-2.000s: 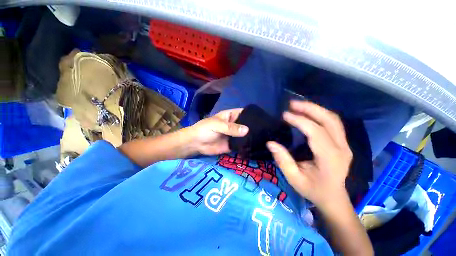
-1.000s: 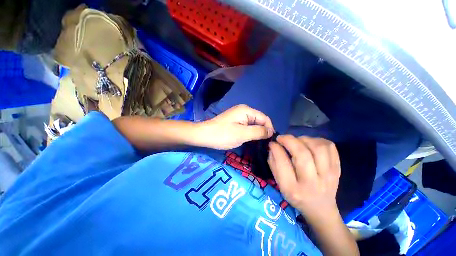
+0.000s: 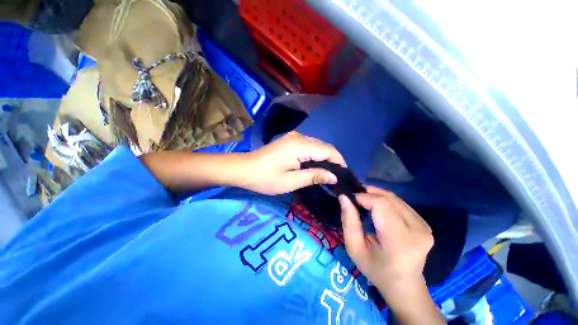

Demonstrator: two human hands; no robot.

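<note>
A small black knit piece, like a rib cuff (image 3: 323,204), is held in front of my belly, above my lap. My left hand (image 3: 295,166) pinches its upper left edge between thumb and fingers. My right hand (image 3: 385,232) grips its right edge with thumb and fingers. The cloth is bunched between the hands and a small gap shows near my left thumb. More black cloth (image 3: 449,244) lies on my lap beyond my right hand, partly covered by it.
A white table with a ruler-marked edge (image 3: 466,111) curves across the upper right. A red perforated basket (image 3: 295,38) is under it. A tied bundle of tan pieces (image 3: 142,38) lies at the upper left. A blue crate (image 3: 469,276) holding white wrapping stands at the lower right.
Both hands first came together on the black piece; now they sit slightly apart with the cloth spread between them. The view has shifted, so the basket and bundle appear further right.
</note>
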